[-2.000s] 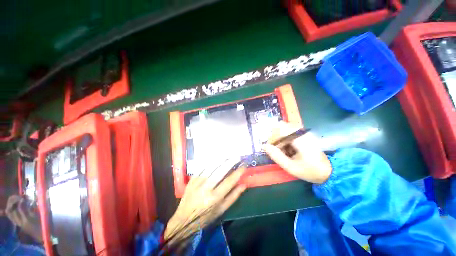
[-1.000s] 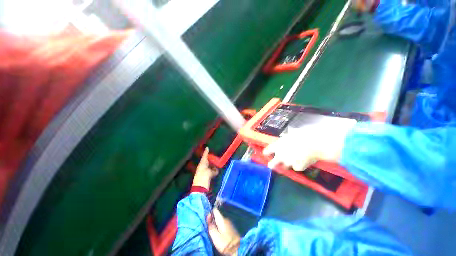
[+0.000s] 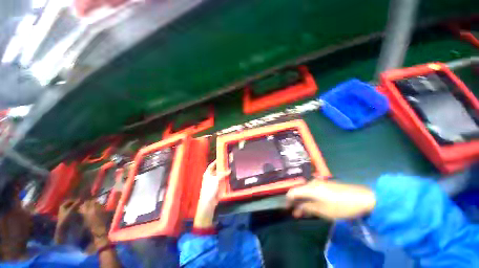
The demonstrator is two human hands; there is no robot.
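Observation:
An opened tablet [image 3: 256,158] lies in a red tray [image 3: 273,127] in front of me. Its battery area looks dull reddish, with the board and small silver parts at its right end. My left hand [image 3: 209,191] grips the tray's left side, thumb up along the frame. My right hand [image 3: 333,200] is at the tray's lower right corner with its fingers curled. Blur hides whether it grips the tray or holds a small tool.
A blue bin [image 3: 355,104] stands behind right. Stacked red trays with tablets stand at right [image 3: 456,163] and left [image 3: 170,230]. More trays [image 3: 283,99] lie behind the white-flecked strip. Another person's hands [image 3: 94,217] are at far left. A grey post [image 3: 398,36] rises behind the bin.
The view has swung back from the right to the tray in front. My left hand has left the rear ledge by the bin and now holds this tray. My right hand is at its corner.

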